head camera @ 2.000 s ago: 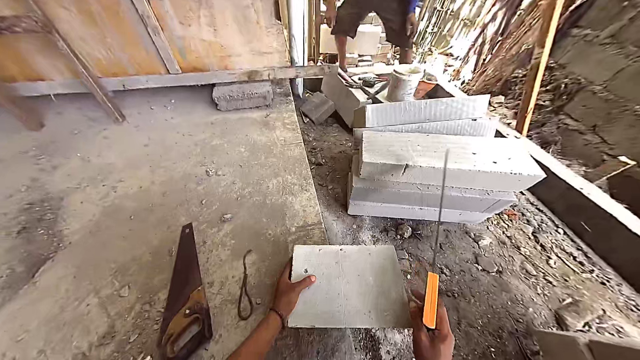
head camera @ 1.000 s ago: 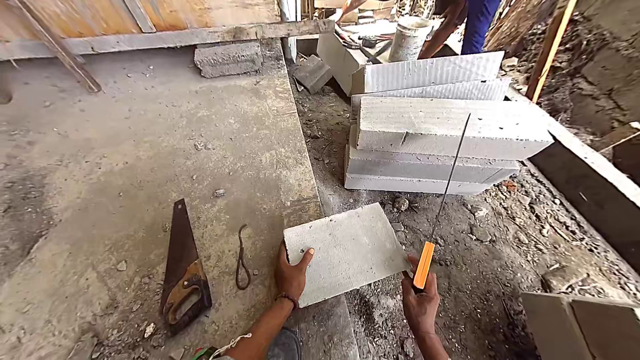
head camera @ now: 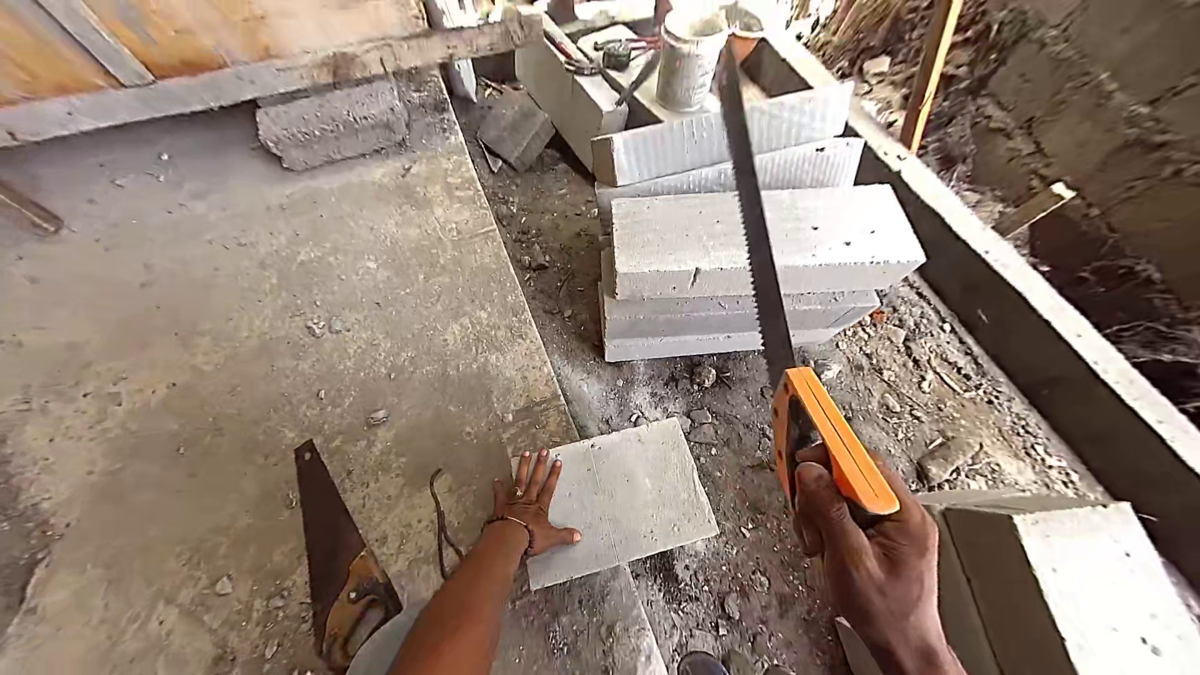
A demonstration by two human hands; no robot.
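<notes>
My left hand point(head camera: 532, 511) lies flat with spread fingers on the left part of a pale lightweight concrete block point(head camera: 637, 497). The block rests at the edge of the concrete slab, its right part reaching out over the rubble. A thin scored line crosses its face near my fingertips. In my right hand point(head camera: 858, 544) is the orange handle of a hand saw point(head camera: 764, 244), its toothed blade pointing up and away, clear of the block. Another hand saw with a wooden handle point(head camera: 347, 572) lies on the slab at the left, beside a dark looped cord point(head camera: 442, 525).
Beyond my hands stands a stack of pale blocks point(head camera: 759, 244), with a stained bucket point(head camera: 691, 61) and tools behind it. More blocks point(head camera: 1097, 581) sit at the lower right. A low concrete wall point(head camera: 1022, 291) runs along the right; a rough block point(head camera: 333, 122) lies at the far left.
My left hand has gone from gripping the block's left edge to lying flat on top. My right hand has come away from the block's right side, raising the saw. The other person has left the view.
</notes>
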